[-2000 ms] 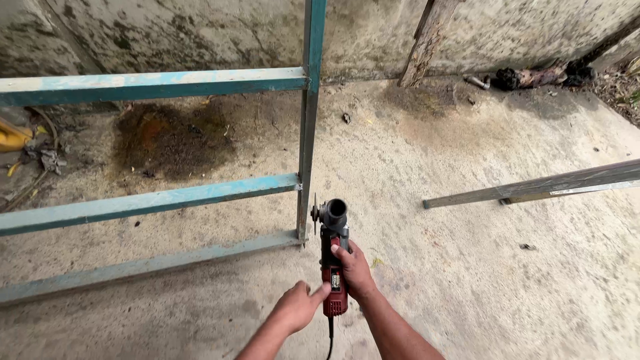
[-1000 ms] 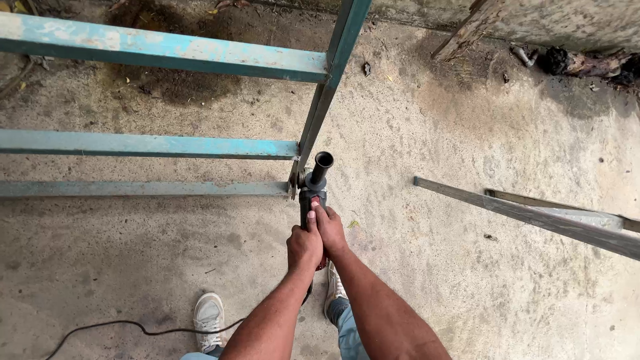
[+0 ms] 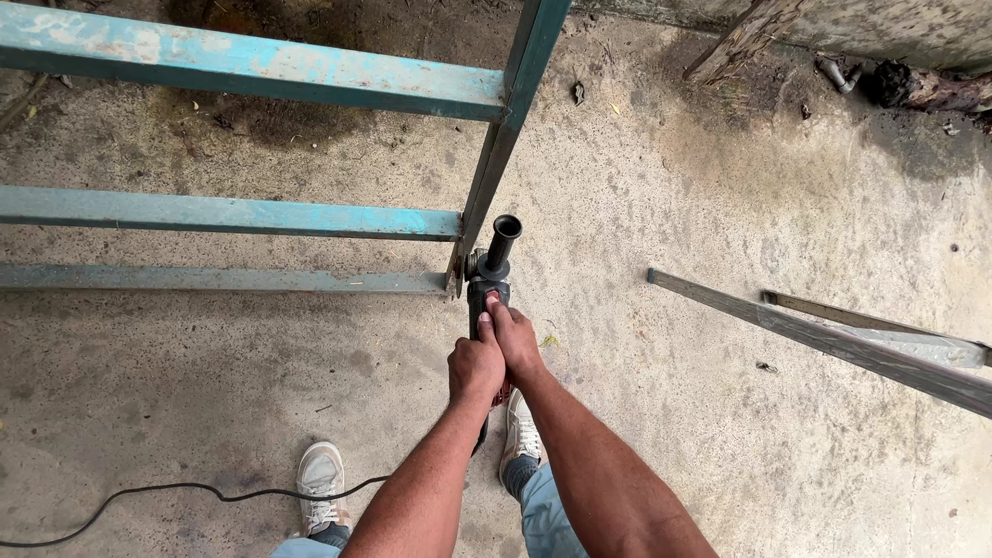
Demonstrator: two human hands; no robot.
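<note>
Both my hands are wrapped around the body of a corded angle grinder (image 3: 487,293). My left hand (image 3: 475,363) grips it from the left, and my right hand (image 3: 514,335) from the right, with its thumb at the red switch. The black side handle sticks up from the grinder's head. Its disc (image 3: 459,275), seen edge-on, is at the lower end of the upright of a blue-painted metal frame (image 3: 487,167), beside the lowest rail (image 3: 232,279). Whether the disc touches the metal or spins I cannot tell.
A black power cord (image 3: 209,487) runs over the concrete floor past my left shoe (image 3: 320,484). To the right lie metal legs (image 3: 821,337). A wooden post (image 3: 744,39) and a charred log (image 3: 930,87) are by the wall at the back right.
Two seconds ago my left hand was only at the grinder's side; it has since closed around the body. The disc has come to the frame's lower corner. The view has tilted down.
</note>
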